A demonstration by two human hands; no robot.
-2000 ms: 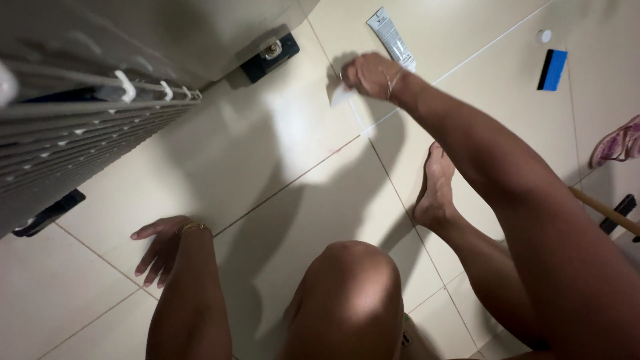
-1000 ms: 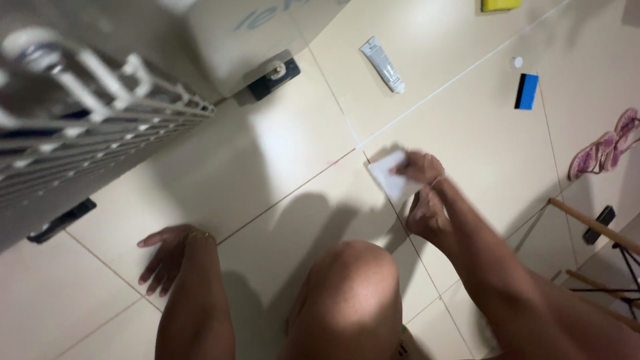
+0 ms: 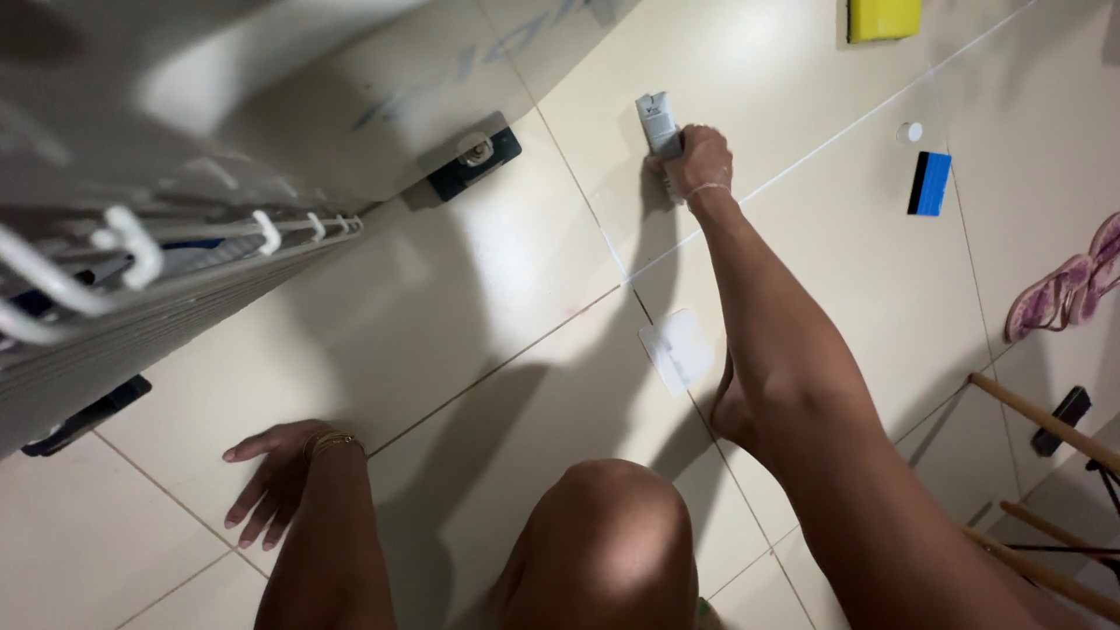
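Observation:
My right hand (image 3: 703, 164) is closed around a grey squeeze tube (image 3: 658, 127) over the floor tiles, upper centre. My left hand (image 3: 276, 477), with bracelets at the wrist, rests on the tiles at lower left, fingers spread and holding nothing. A white flat scraper (image 3: 679, 351) lies across a grout line beside my bare foot. A small white cap (image 3: 910, 132) and a blue scraper with a black edge (image 3: 929, 184) lie to the right. White filling shows in some tile joints, while others are brown.
A white wire rack (image 3: 262, 234) stands at left, near a black foot block with a caster (image 3: 475, 157). A yellow sponge (image 3: 884, 17) lies at top right. Pink flip-flops (image 3: 1050, 298) and a wooden-legged stand (image 3: 1041, 420) with a black block (image 3: 1061, 421) are at right.
My right hand has let go of the white scraper, moved up and taken hold of the tube, which lay on the tiles before. My left hand has stayed in place.

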